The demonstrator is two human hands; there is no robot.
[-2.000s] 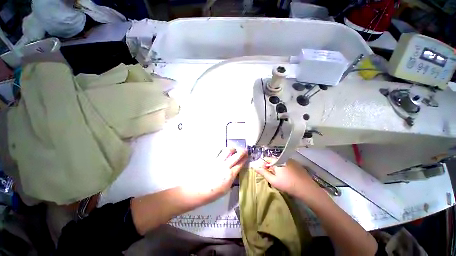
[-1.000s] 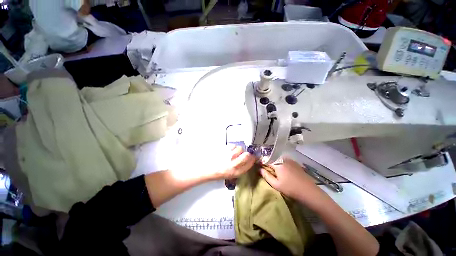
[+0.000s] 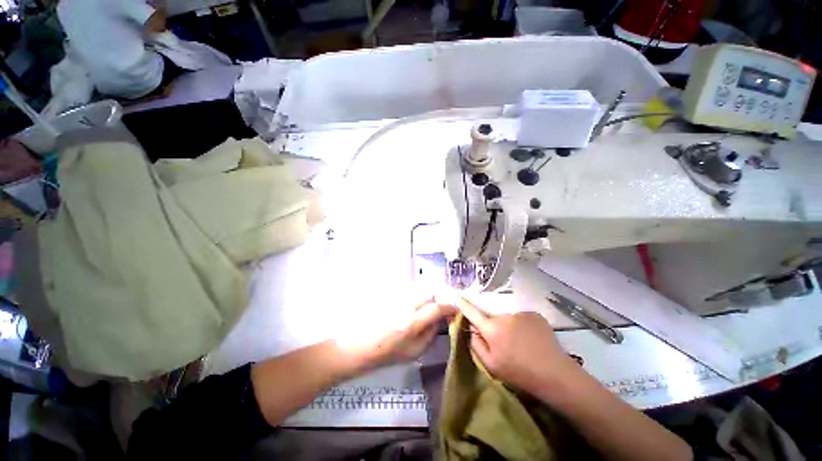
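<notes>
An olive-green cloth piece (image 3: 491, 410) hangs from my hands over the front table edge. My left hand (image 3: 419, 331) grips its top end from the left, fingers closed. My right hand (image 3: 514, 342) grips the same end from the right. Both hands meet just in front of the presser foot and needle (image 3: 466, 273), under the left end of the white sewing machine head (image 3: 577, 189). The fingertips and cloth edge are washed out by bright light. The needle plate (image 3: 431, 264) shows left of the foot.
Pale green cut pieces (image 3: 135, 261) lie at the table's left. Thread snips (image 3: 586, 317) and a long white strip (image 3: 644, 315) lie right of my hands. A red stick (image 3: 646, 264) is under the arm. Another person's white sleeve (image 3: 108, 45) shows at upper left.
My hands and the cloth's top end have come back from the needle toward me. The presser foot and needle plate now show more clearly.
</notes>
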